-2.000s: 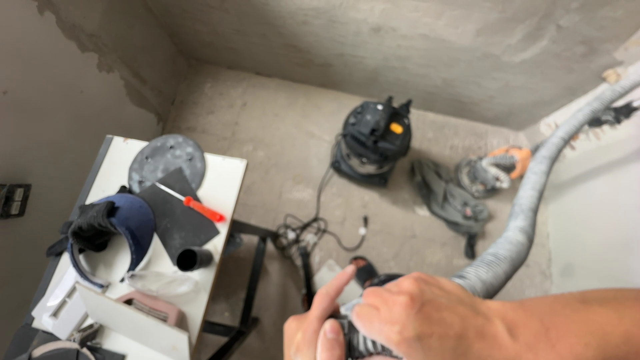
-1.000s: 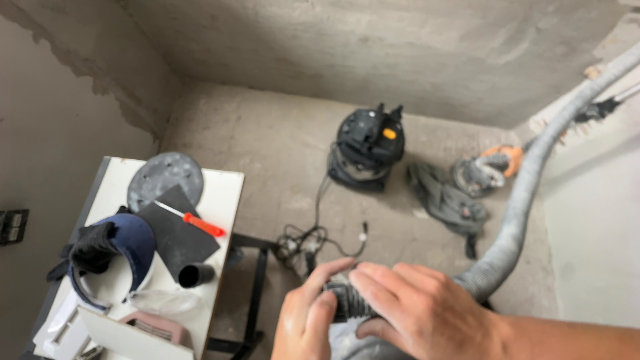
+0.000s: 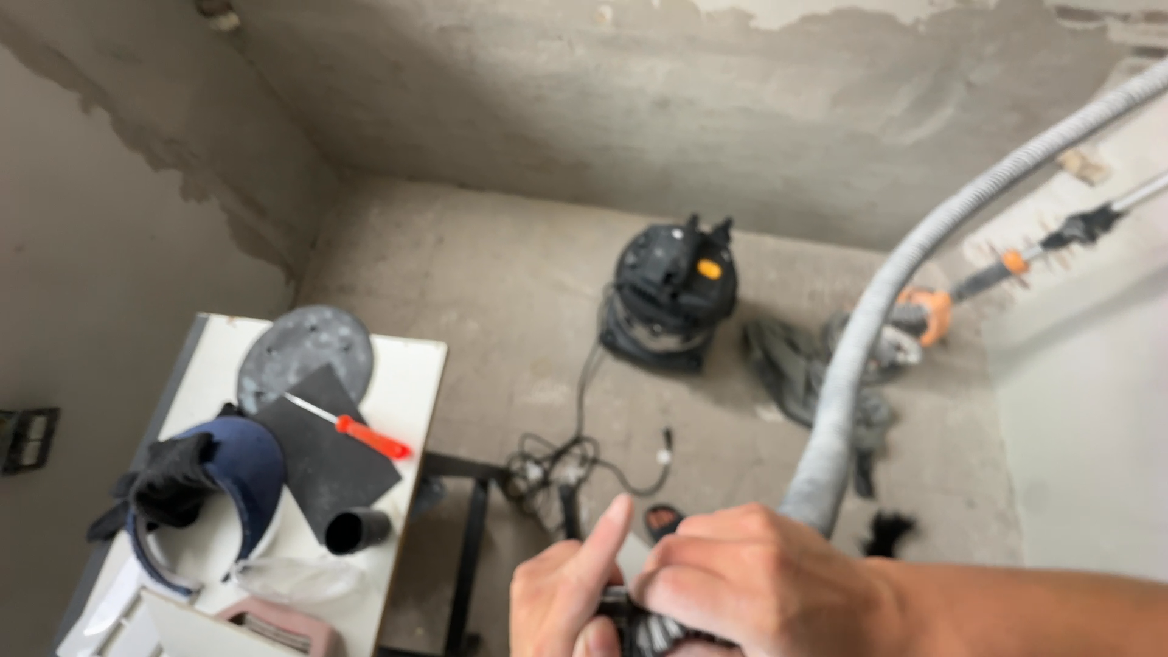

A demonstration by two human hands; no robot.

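Observation:
At the bottom centre my left hand (image 3: 561, 593) and my right hand (image 3: 748, 579) are closed around the dark ribbed end of a hose (image 3: 652, 634), side by side. The left index finger points up. A grey corrugated vacuum hose (image 3: 867, 338) rises from behind my right hand and curves to the upper right. A black shop vacuum (image 3: 671, 297) stands on the floor ahead. Left of my hands, a white table (image 3: 415, 374) bears a red-handled screwdriver (image 3: 370, 438) on a dark sheet (image 3: 319, 456), a round sanding disc (image 3: 306, 356), a black tube piece (image 3: 356, 531) and a blue visor (image 3: 251, 465).
A coiled black cable (image 3: 557, 465) lies on the floor between table and vacuum. A long-handled drywall sander (image 3: 926, 315) with orange parts leans at the right wall, beside a grey bag or cloth (image 3: 789, 370). A pink tool (image 3: 283, 625) sits at the table's near edge.
Both hands have stayed together at the hose end, while the left index finger has lifted since one second ago. The hose's upper part has shifted, and the view has tilted somewhat.

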